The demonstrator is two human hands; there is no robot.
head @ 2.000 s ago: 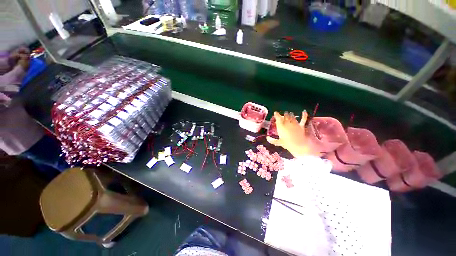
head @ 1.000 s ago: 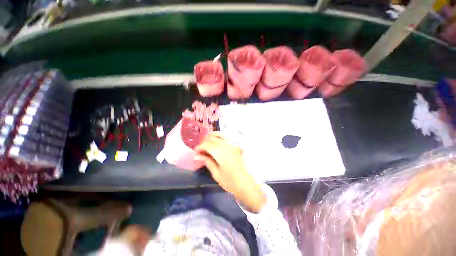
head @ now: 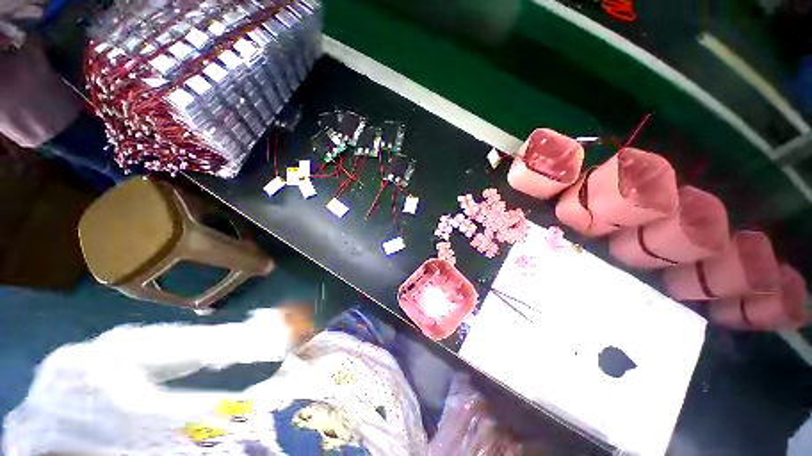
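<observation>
A pink housing [head: 437, 299] stands open side up at the bench's front edge, beside the white pad [head: 570, 338], with no hand on it. Small pink flower-shaped pieces [head: 488, 221] lie in a loose pile behind it. Dark tweezers [head: 515, 301] lie at the pad's left side, and a black patch [head: 616, 362] is farther right on the pad. My left hand [head: 298, 324] is small and blurred at the end of a white sleeve, low by my lap and off the bench; its fingers cannot be made out. My right hand is out of the picture.
More pink housings [head: 643, 191] stand in a row along the belt side. Circuit boards with red wires and white tags [head: 356, 147] lie on the black bench. A tall wired-module stack [head: 214, 80] is at the left. A brown stool [head: 133, 236] stands below.
The pink housing my right hand was holding now stands on the bench, released. My right hand has left the picture. The view has turned and the left sleeve and hand show more clearly.
</observation>
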